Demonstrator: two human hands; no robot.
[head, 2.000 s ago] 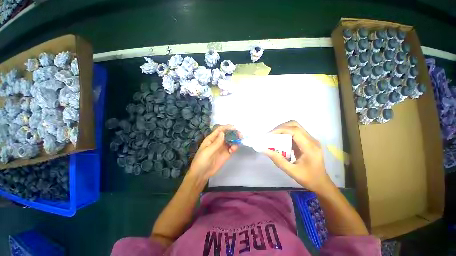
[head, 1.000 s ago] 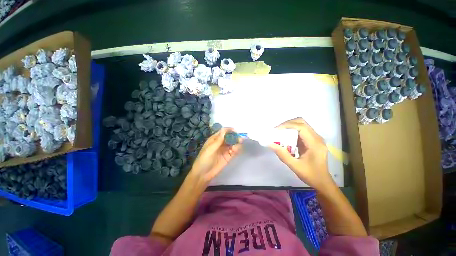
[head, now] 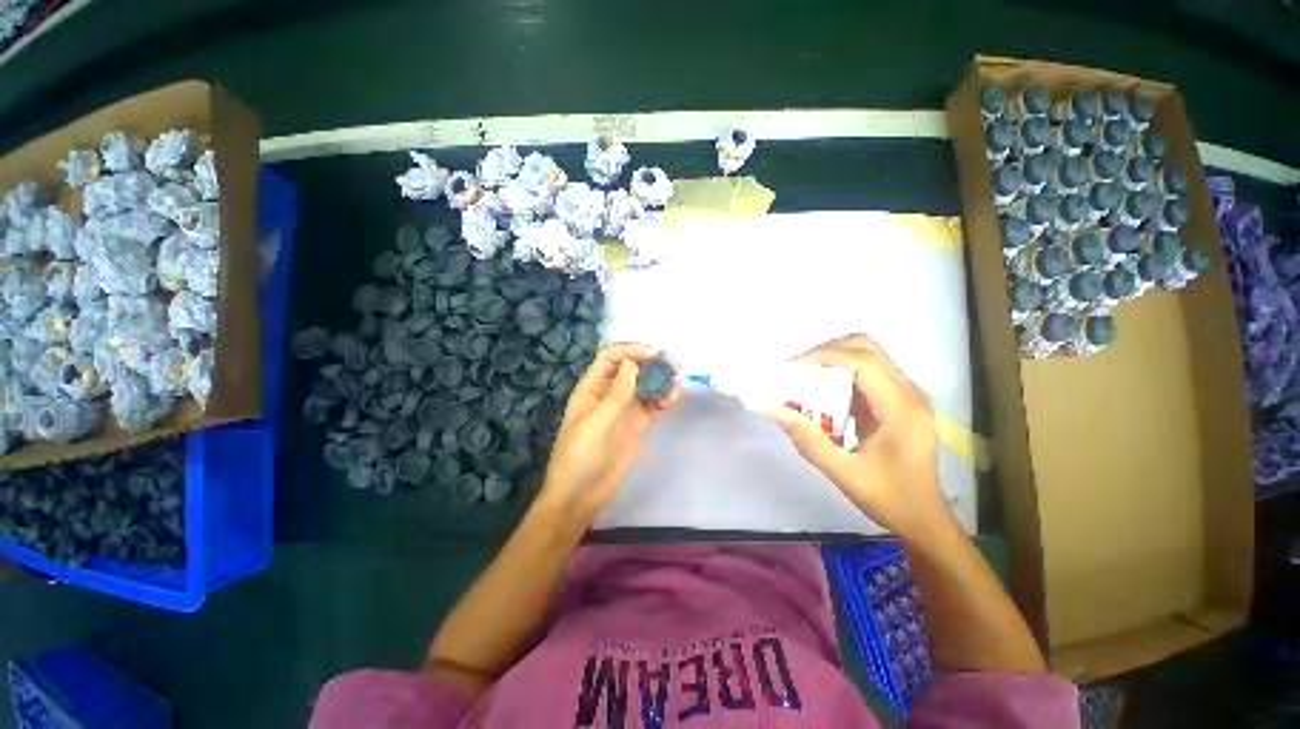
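My left hand [head: 600, 427] holds a dark round base [head: 656, 378] between thumb and fingers over the left part of the white work sheet [head: 798, 285]. My right hand [head: 873, 434] grips a white glue bottle [head: 820, 395] with red marking, lying sideways. Its blue tip points left and is a little apart from the base. A heap of loose dark bases [head: 456, 363] lies left of the sheet. White-grey figures [head: 549, 207] stand and lie in a loose group behind it.
On the left, a cardboard tray [head: 240, 271] of jumbled figures sits over a blue crate [head: 235, 499] of dark bases. On the right, a long cardboard tray [head: 1119, 499] holds rows of glued assemblies [head: 1091, 207] at its far end. A blue basket [head: 877, 627] is near my lap.
The blue tip, earlier at the dark base, now stands a little apart from it. My left hand has turned and moved slightly up with the base.
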